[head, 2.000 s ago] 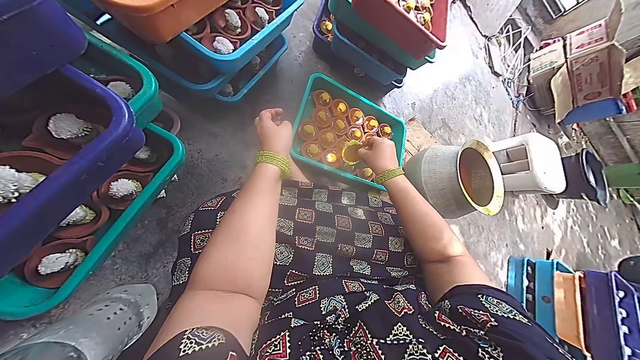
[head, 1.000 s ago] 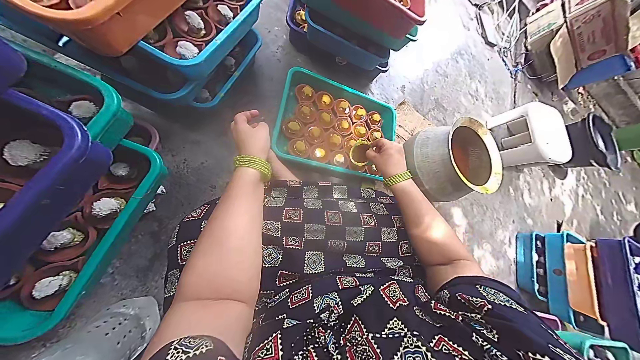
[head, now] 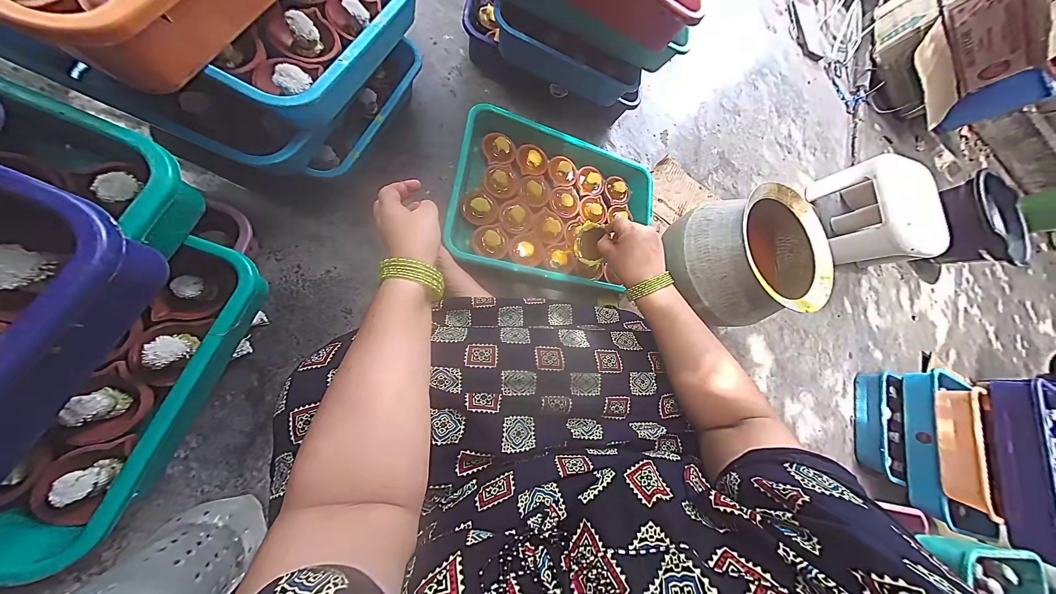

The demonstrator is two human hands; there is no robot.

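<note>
A teal plastic tray (head: 464, 186) on the floor in front of me holds rows of small clay cups (head: 517, 217) with yellow contents. My right hand (head: 634, 250) is over the tray's near right corner, its fingers closed on the rim of a small yellow-edged cup (head: 589, 244). Left of the tray, my left hand (head: 408, 221) is raised with bent fingers and holds nothing. A large metal pot (head: 716, 262) with a yellow-stained rim and orange-brown contents stands close to the right of my right hand.
Stacked teal and purple trays (head: 198, 330) with clay cups and white lumps stand at left. Blue trays (head: 330, 107) and an orange one (head: 140, 49) are at upper left. More stacks stand beyond (head: 569, 62) and at lower right (head: 924, 445). A white plastic stool (head: 907, 210) lies beyond the pot.
My right hand stays over the tray's near right part with the small cup in its fingers. The left hand stays beside the tray. The view has shifted slightly.
</note>
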